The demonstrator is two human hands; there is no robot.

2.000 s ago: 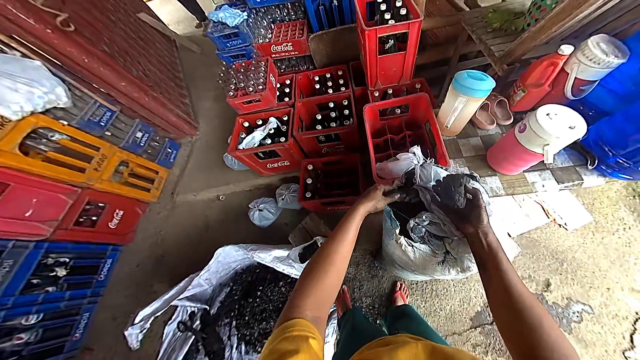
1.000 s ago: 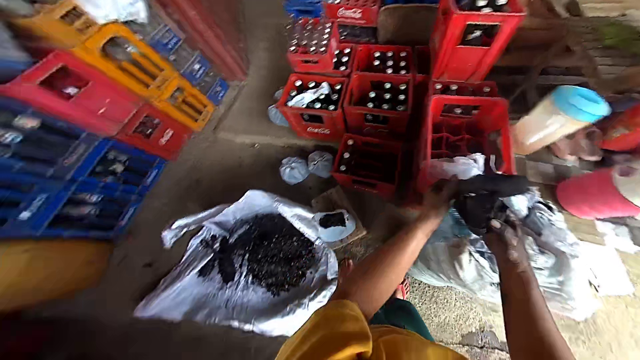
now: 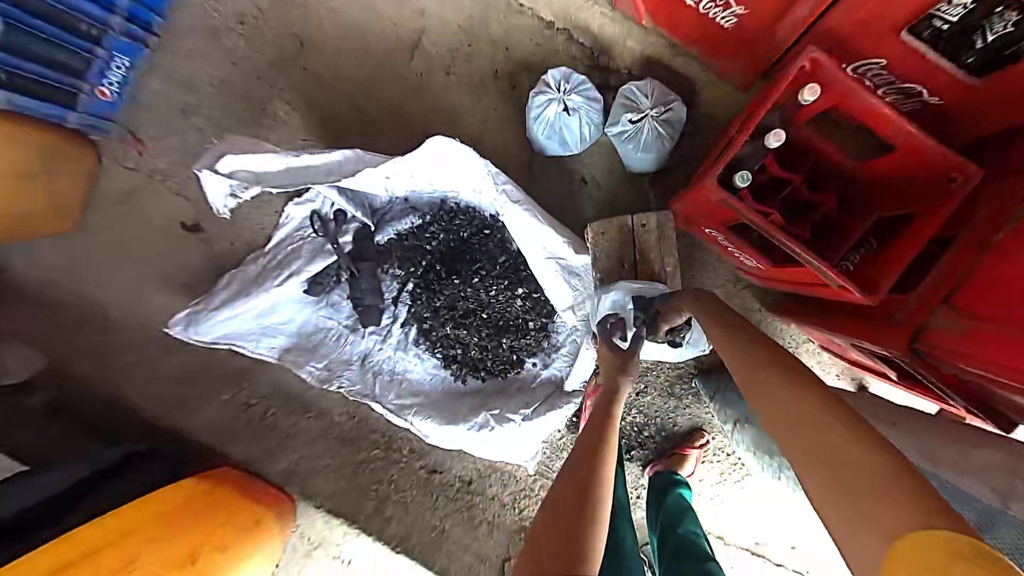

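Note:
My left hand [image 3: 618, 348] grips the near left rim of a small white plastic bag [image 3: 614, 300], which stands at the near end of a wooden board [image 3: 636, 244]. Inside the bag's mouth is my right hand [image 3: 666, 312], at dark pieces that look like charcoal; its fingers are partly hidden. To the left, a spread white woven sack [image 3: 448, 412] carries a heap of small black charcoal bits [image 3: 472, 292]. Blackened scissors [image 3: 334, 240] and a larger charcoal piece [image 3: 366, 280] lie left of the heap. Beyond the board sit two tied plastic bags [image 3: 565, 112], [image 3: 646, 124].
Red Coca-Cola crates [image 3: 888, 192] stand close on the right, one holding several bottles. A blue Pepsi crate [image 3: 120, 76] is at the upper left. Yellow-orange objects [image 3: 184, 528] lie at the left edge and lower left. My feet in sandals are just below the small bag.
Both hands have moved from the large bag beside the red crate, where they held a black piece, to the small white bag by the board. The view has swung left and closer to the floor.

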